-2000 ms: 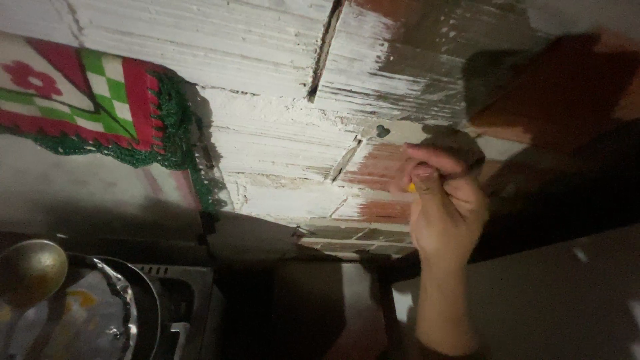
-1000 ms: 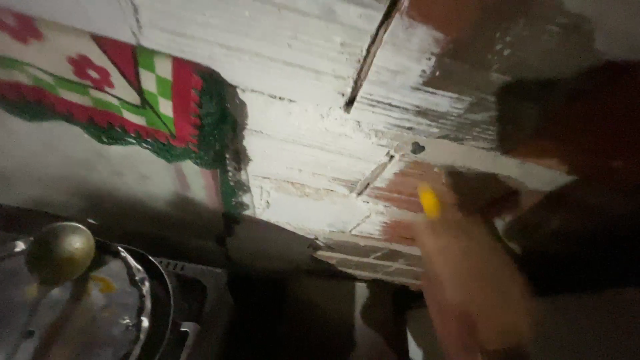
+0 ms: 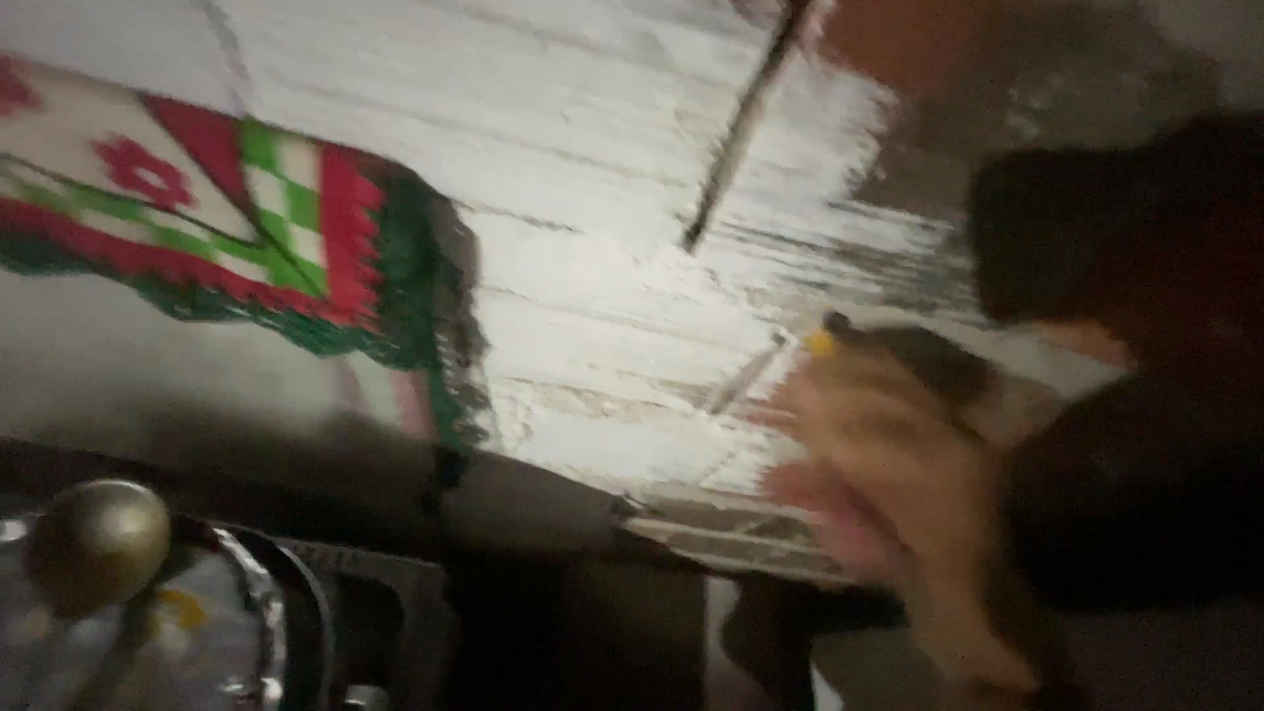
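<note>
My right hand (image 3: 879, 434) is blurred and reaches up from the lower right to the brick wall (image 3: 592, 306), which is partly painted white. A small yellow object (image 3: 820, 342) shows at its fingertips, gripped there; its kind is too blurred to tell. The yellow tip lies close beside a small dark hole or plug (image 3: 837, 322) in the wall's mortar; whether they touch is unclear. My left hand is out of view.
At left hangs a red, green and white cloth (image 3: 286, 217) with a green crocheted edge. Below it, a metal ladle (image 3: 99, 543) rests over a foil-like lined pan (image 3: 267, 612) on a stove (image 3: 395, 602). Dark shadow covers the right side.
My right hand, lower a second ago with the yellow object, has moved up to the dark spot on the wall. The view has shifted somewhat.
</note>
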